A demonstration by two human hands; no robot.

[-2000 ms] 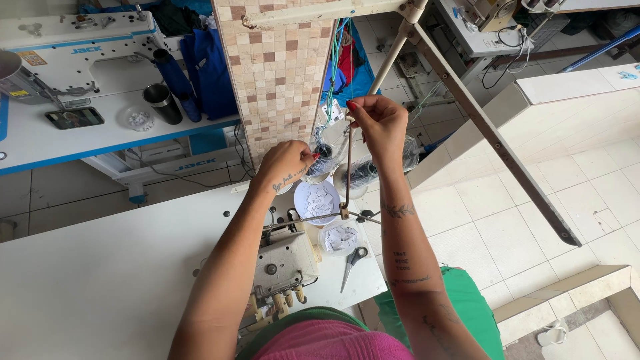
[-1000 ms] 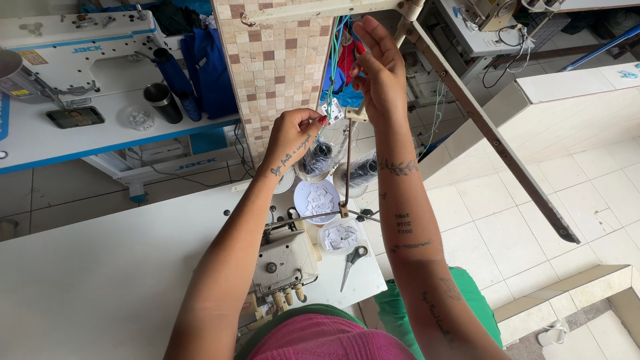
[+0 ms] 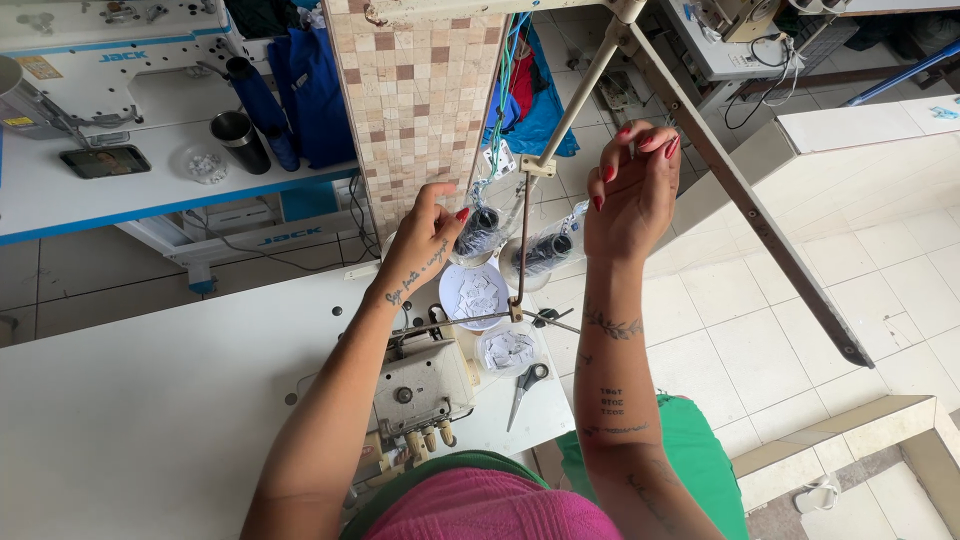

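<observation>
My left hand (image 3: pixel 424 240) is raised beside a dark thread cone in clear plastic (image 3: pixel 480 229), thumb and forefinger slightly apart. To the right of the thread stand's rod (image 3: pixel 524 240), my right hand (image 3: pixel 636 191) is held up with curled fingers, the thumb near the forefinger. Any thin thread in either hand is too fine to make out. Another dark cone (image 3: pixel 546 253) stands between the hands. Below them are an industrial sewing machine (image 3: pixel 424 382), a white bowl of paper pieces (image 3: pixel 474 292), a clear tub of similar pieces (image 3: pixel 508 351) and scissors (image 3: pixel 529 379).
A metal frame bar (image 3: pixel 757 217) slants down at the right, joined to a pole (image 3: pixel 581 90) near the top. Behind my left hand rises a tiled pillar (image 3: pixel 420 97). On a neighbouring table (image 3: pixel 172 176) are a Jack sewing machine (image 3: pixel 127 56), a tumbler (image 3: pixel 240 141) and a phone (image 3: pixel 105 161).
Two seconds ago both hands were closer together near the top of the stand's rod. The right hand rose, and is now lower and farther right. My left hand has moved slightly down from a second ago.
</observation>
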